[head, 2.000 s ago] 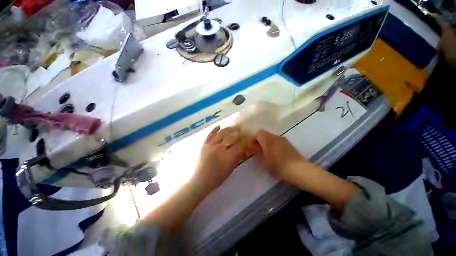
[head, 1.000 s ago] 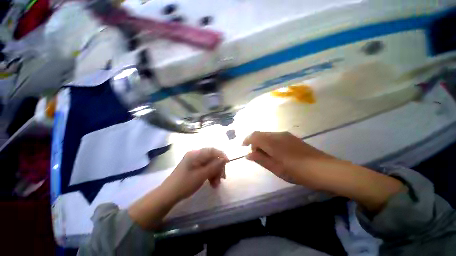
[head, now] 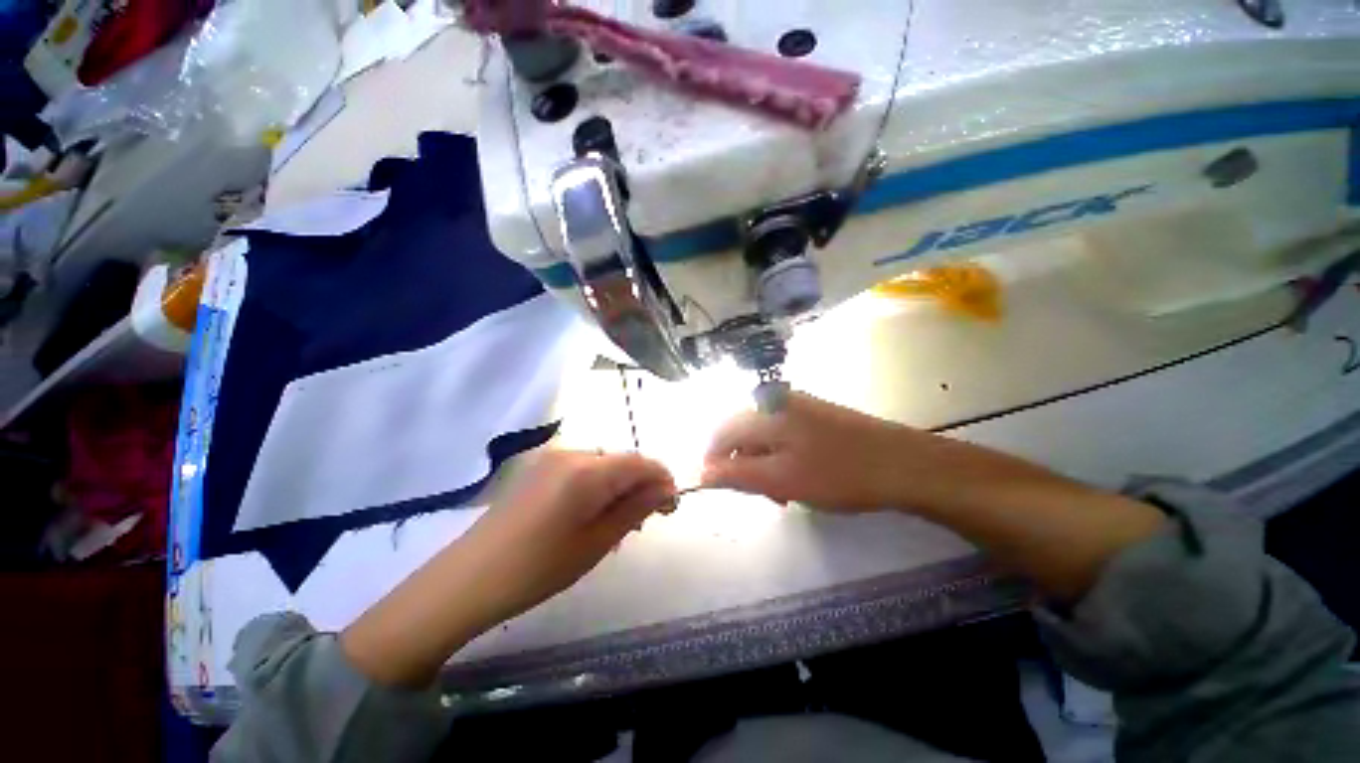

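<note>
My left hand (head: pixel 585 499) and my right hand (head: pixel 817 455) are in front of the needle area (head: pixel 764 358) of the white sewing machine (head: pixel 1029 224). Their fingertips pinch a thin dark strip (head: pixel 689 491) stretched between them, just above the white table. Glare hides its detail; I cannot tell whether it is cloth or thread. A white garment panel (head: pixel 395 425) lies on a navy garment panel (head: pixel 351 306) left of the machine head. The curved chrome lever (head: pixel 604 261) is left of the needle.
A pink cloth strip (head: pixel 701 63) is tied on the machine head. A small orange-yellow piece (head: pixel 955 286) lies against the machine's lower front. Clear plastic and scraps (head: pixel 239 75) are heaped at the upper left. Blue tape (head: pixel 205 403) lines the table's left edge.
The view has swung left and come nearer the needle. My hands were together along the machine bed; now they are a little apart at the needle, with the thin dark strip between them.
</note>
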